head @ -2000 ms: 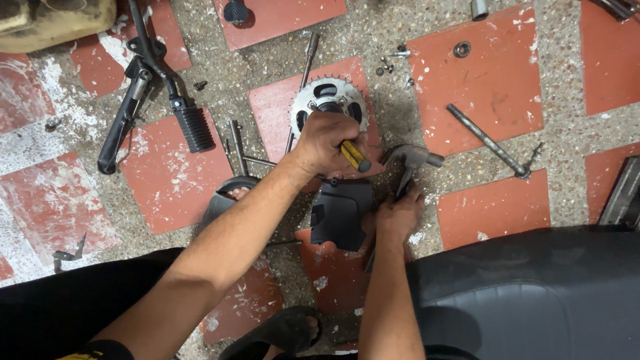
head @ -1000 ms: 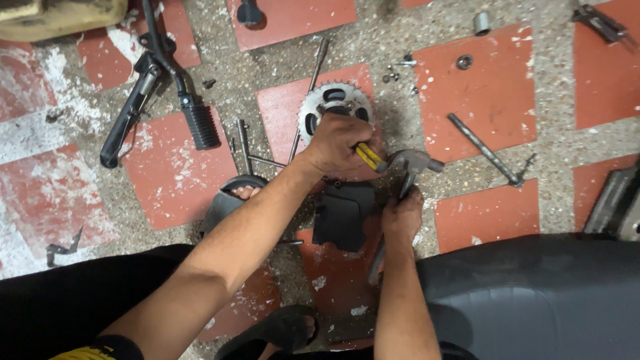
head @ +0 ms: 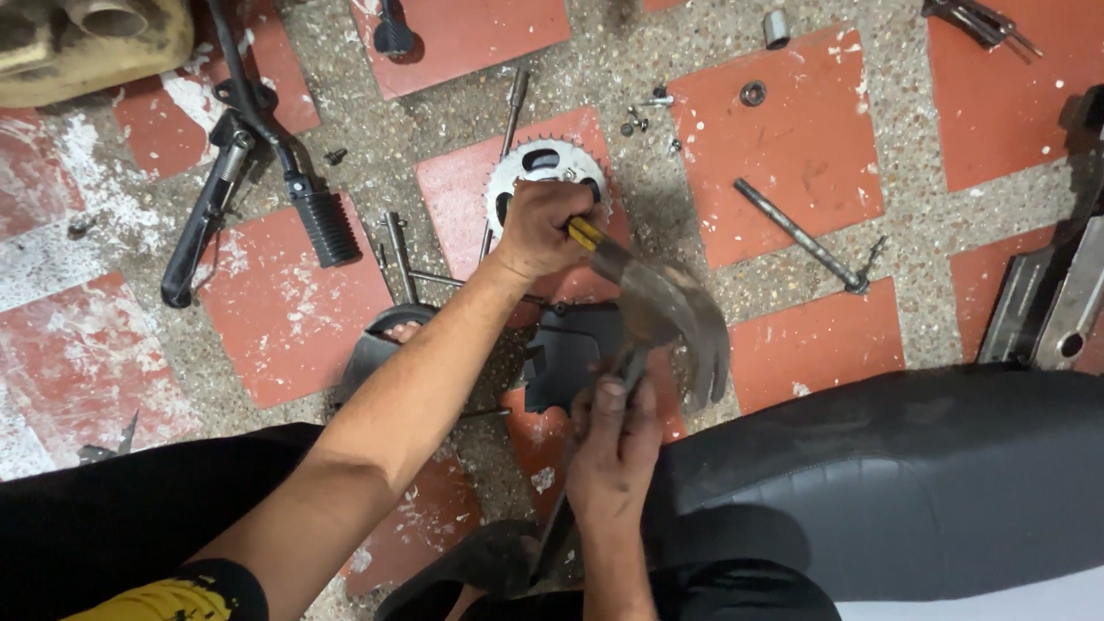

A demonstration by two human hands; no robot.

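Observation:
My left hand (head: 552, 226) is closed around a tool with a yellow-and-black handle (head: 584, 233), over the silver rear sprocket (head: 541, 159); the tool's working end is hidden. My right hand (head: 614, 448) grips the dark handle of a claw hammer (head: 673, 319) near its head. The hammer's striking end meets or overlaps the end of the yellow-and-black handle; whether they touch is unclear. Below the sprocket lies a black plastic cover (head: 565, 354), partly behind the hammer and my right hand.
A black motorcycle seat (head: 880, 492) lies at lower right. A footpeg with black rubber (head: 325, 226) and a kickstand (head: 203, 224) are at left. A threaded axle (head: 798, 233), a washer (head: 753, 93), a metal sleeve (head: 776, 30) and a T-handle wrench (head: 399, 259) lie on the tiled floor.
The hammer head, earlier to the right of the yellow-and-black handle, has moved left to its end along with my right hand. My left hand keeps its grip over the sprocket.

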